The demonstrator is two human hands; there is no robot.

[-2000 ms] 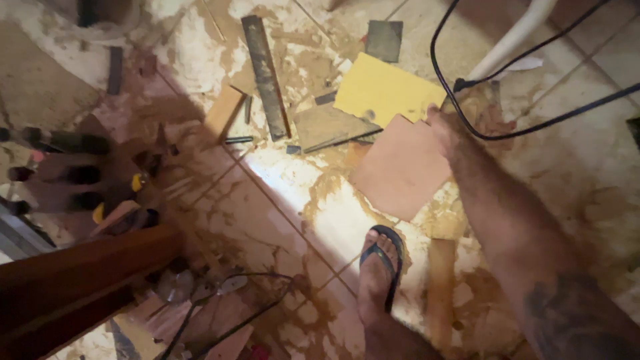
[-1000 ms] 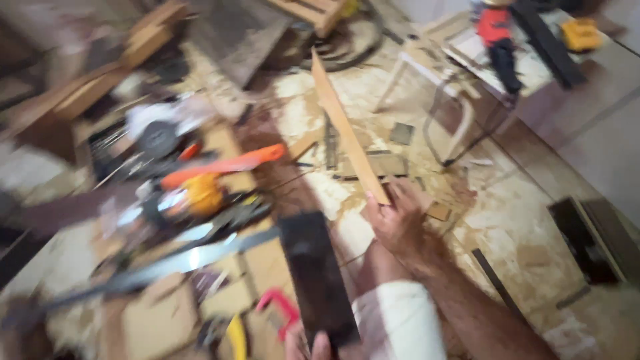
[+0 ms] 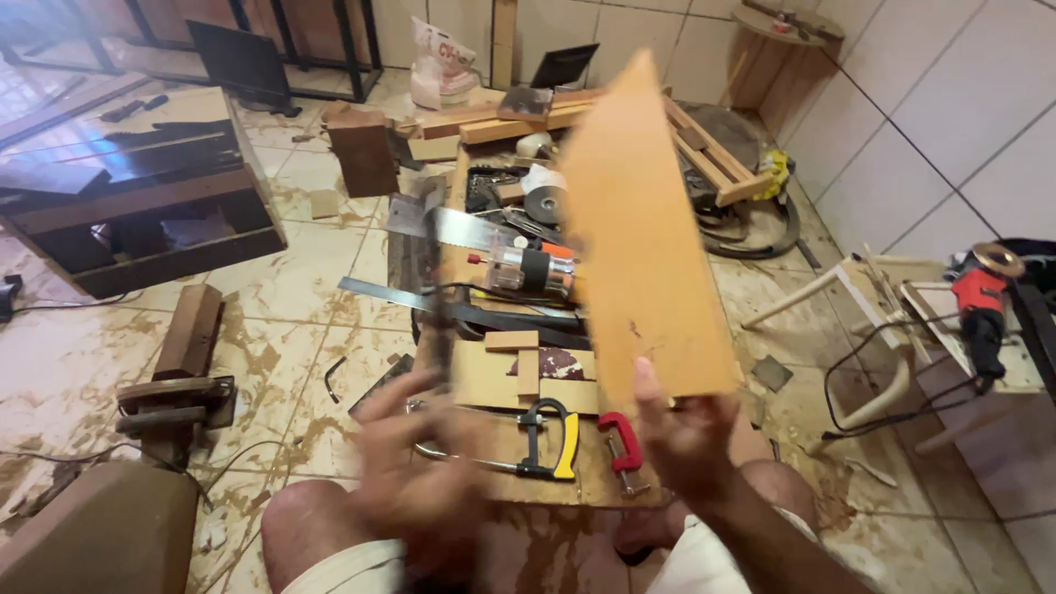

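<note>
A light wooden board with a pointed top stands raised in my right hand, gripped at its lower end with the thumb on its face. My left hand is blurred and holds a narrow dark piece seen nearly edge-on; its kind is unclear. Below the hands, on a low wooden bench, lie a hacksaw with a yellow handle and a red C-clamp. Small wood blocks, a trim router and a handsaw blade lie farther back.
At left are a dark wooden cabinet and a wood block on the dusty tiled floor. A white plastic stool and a red angle grinder are at right. Wooden frames lie behind the bench.
The view has swung from the floor to the bench. My right hand was at a flat board on the floor two seconds ago; now it holds the pointed board upright, seen broad-face on.
</note>
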